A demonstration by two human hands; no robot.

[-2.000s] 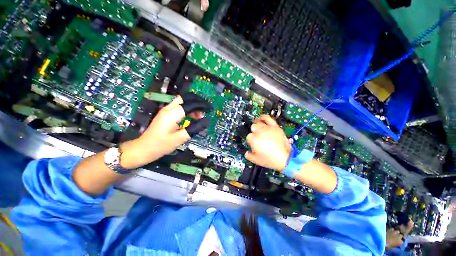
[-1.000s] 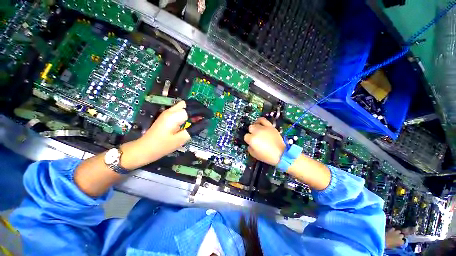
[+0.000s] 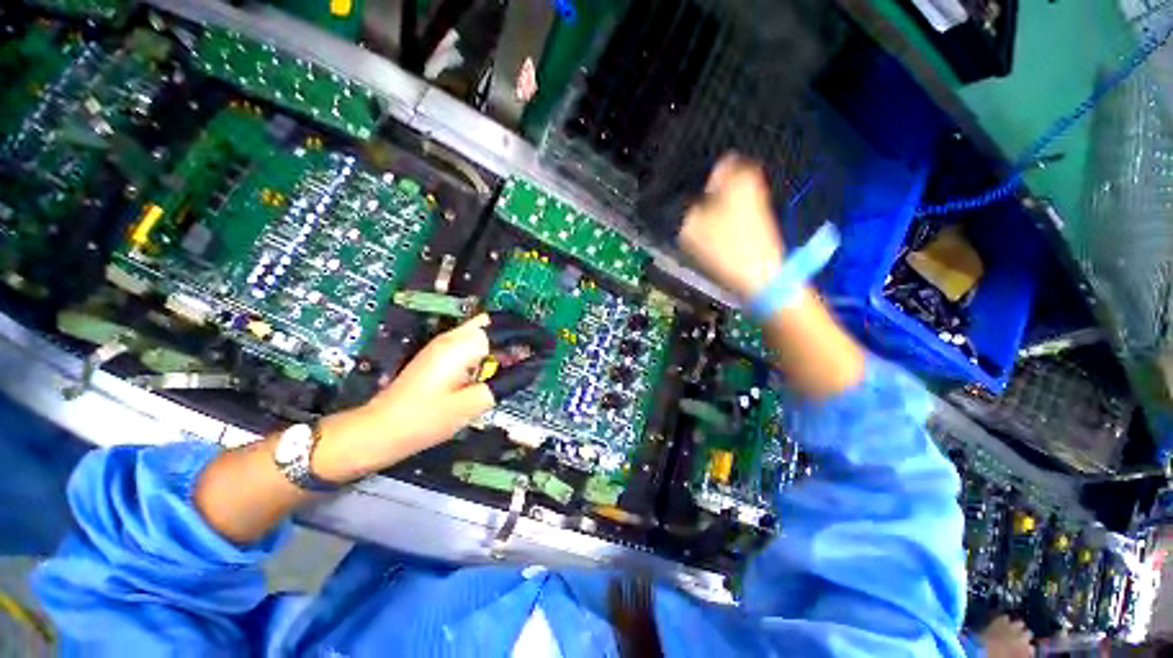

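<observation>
The main circuit board lies in its black carrier in front of me, with rows of silvery and dark parts on its right side. My left hand, with black finger cots, is over the board's left part. Its fingertips are curled close together; whether they hold a part cannot be told. My right hand, with a light blue wrist strap, is blurred over the dark component tray behind the line. Its fingertips are unclear against the tray.
Another board sits in its carrier to the left, and more boards line the right. The metal rail runs behind. A blue bin holds loose dark parts and a tan piece. Another person's hand shows at lower right.
My right hand has left the board's right side and moved up and back over the component tray. Dark parts on the board now show. My left hand stays over the board. The view has shifted slightly.
</observation>
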